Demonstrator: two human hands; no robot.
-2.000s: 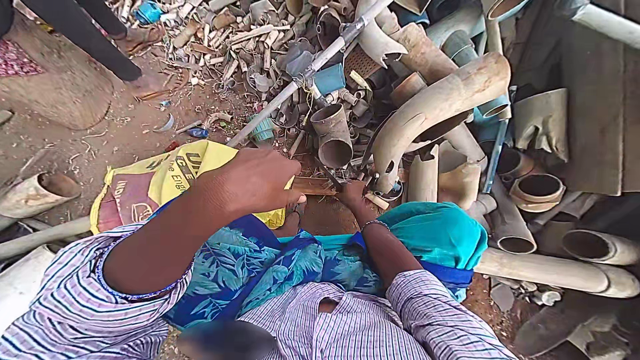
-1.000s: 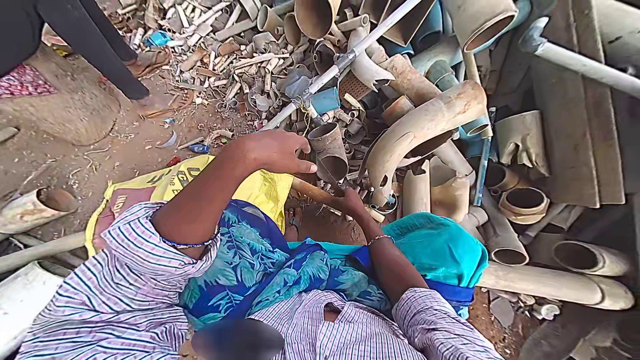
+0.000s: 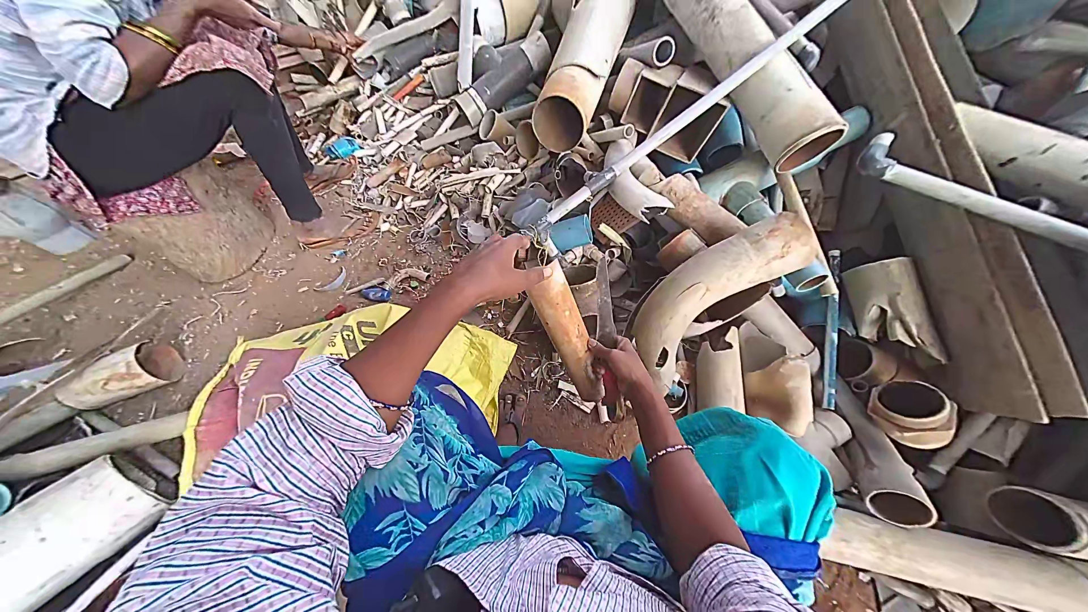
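A brown, worn length of pipe (image 3: 563, 327) stands tilted in front of my lap, its lower end leaning right. At its upper end my left hand (image 3: 500, 270) grips it, thumb across the top. My right hand (image 3: 625, 367) is closed round the red handle of a bladed hand tool (image 3: 605, 310), just right of the pipe's lower part. The metal blade points up and away from me, beside the pipe. Its cutting edge is too small to make out.
Scrap pipes lie heaped ahead and right, including a large curved pipe (image 3: 722, 280) close to my right hand. A long thin grey pipe (image 3: 705, 106) slants across the heap. A yellow sack (image 3: 459, 353) lies beneath my left arm. Another person (image 3: 161, 110) sits at the upper left.
The brown pipe length was lower and lying nearly flat; now it stands steeper. My left hand, opened one second ago, has closed on its upper end. The view has shifted, showing more of the other person.
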